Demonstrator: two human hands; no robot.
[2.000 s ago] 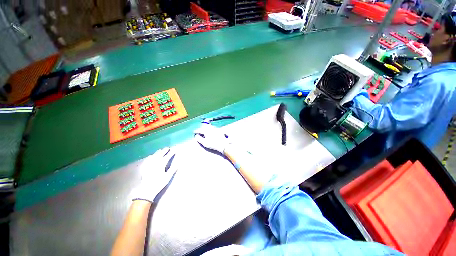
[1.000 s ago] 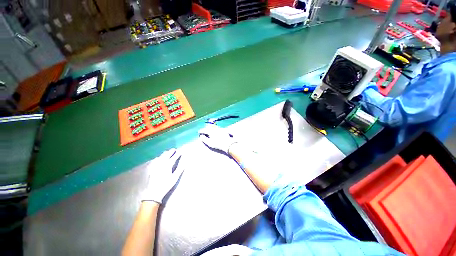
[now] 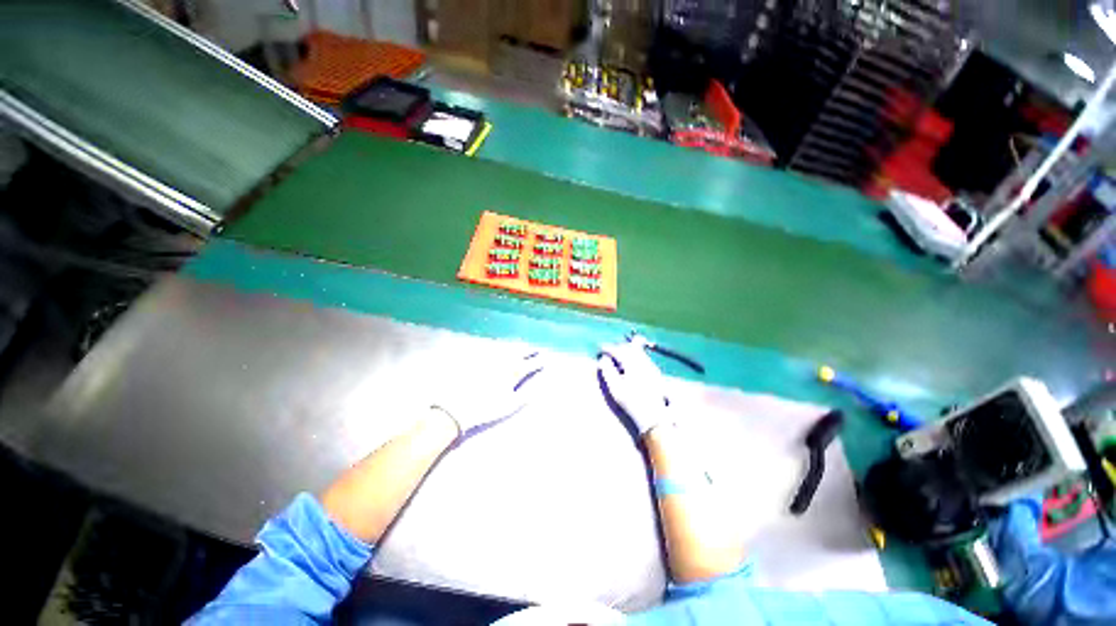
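An orange tray [image 3: 471,264] lies flat on the green belt ahead of me. It bears small green circuit boards [image 3: 545,263] in three columns, with red showing among them. My left hand [image 3: 490,385], in a white glove, rests on the metal worktop near its far edge and holds nothing that I can see. My right hand [image 3: 634,385], in a white glove with a light blue wrist band, lies at the worktop's far edge beside the side cutters [image 3: 673,357]. Its fingers reach the cutters' near end; whether they grip them is unclear.
A black curved tool [image 3: 814,462] lies on the right of the worktop [image 3: 208,379]. A blue-and-yellow tool [image 3: 869,399], a pale fan box [image 3: 1010,440] and a person's blue sleeve [image 3: 1040,569] are further right. A sloping side conveyor [image 3: 159,110] stands at left, near black frames [image 3: 422,110].
The view has swung left, so the tray, hands and tools show further right and the side conveyor shows more. The red bins have left the picture. Both hands stay on the worktop.
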